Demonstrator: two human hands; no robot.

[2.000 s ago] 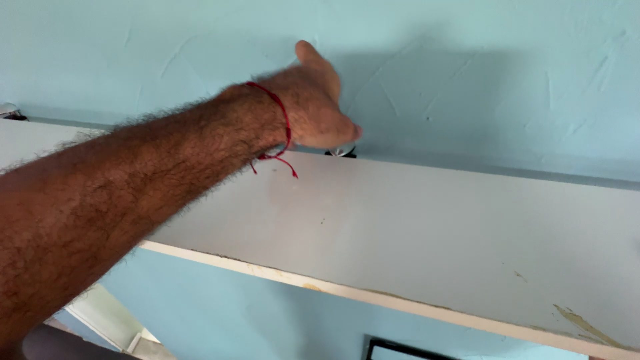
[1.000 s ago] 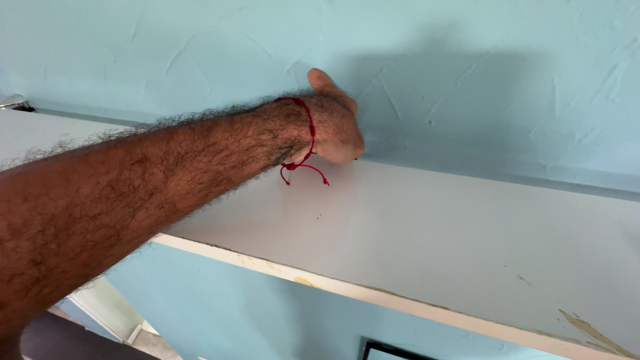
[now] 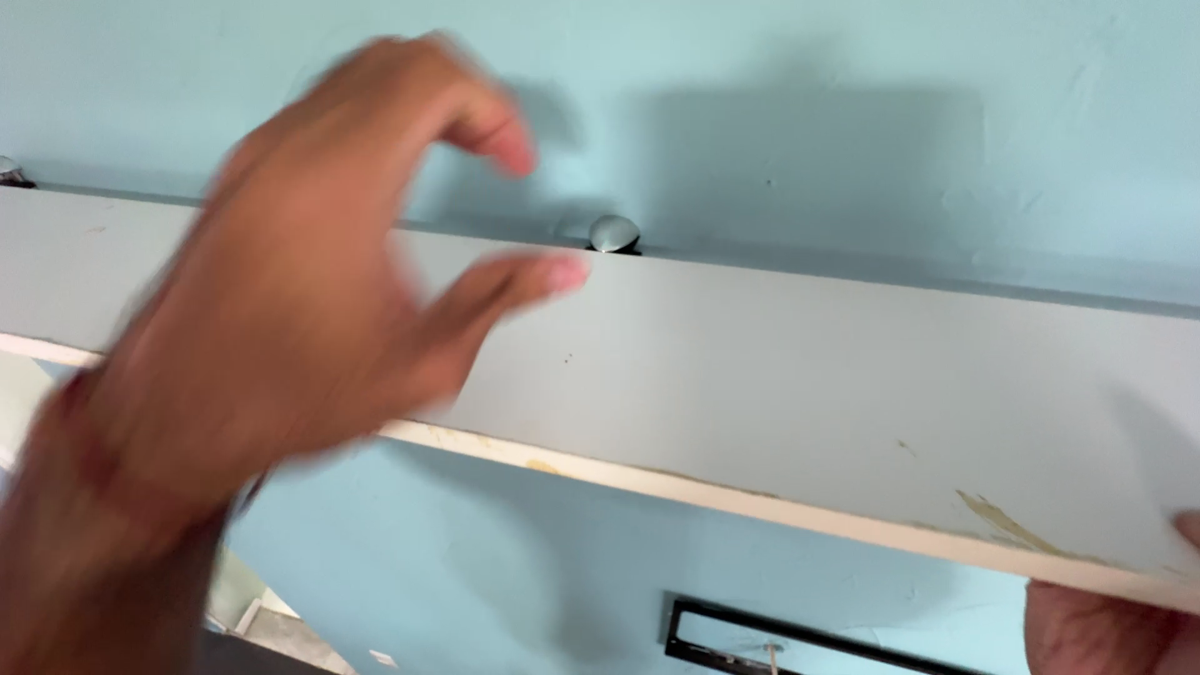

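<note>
A white board shelf with a pale, chipped front edge runs along a blue wall. Blurred and in the air over the shelf, my left hand has thumb and forefinger apart with nothing between them. Just right of the thumb tip, a rounded shiny metal fitting with a dark base stands at the shelf's rear edge. At the lower right, my right hand is partly in view at the front edge, part of it beneath the board and a fingertip above; the rest is cut off.
Another metal fitting stands at the rear edge, far left. Below the shelf, a black rectangular frame is against the blue wall. Floor shows at the lower left.
My left hand has drawn back from the shelf's rear edge toward the left, uncovering the metal fitting. My right hand has come into view at the lower right.
</note>
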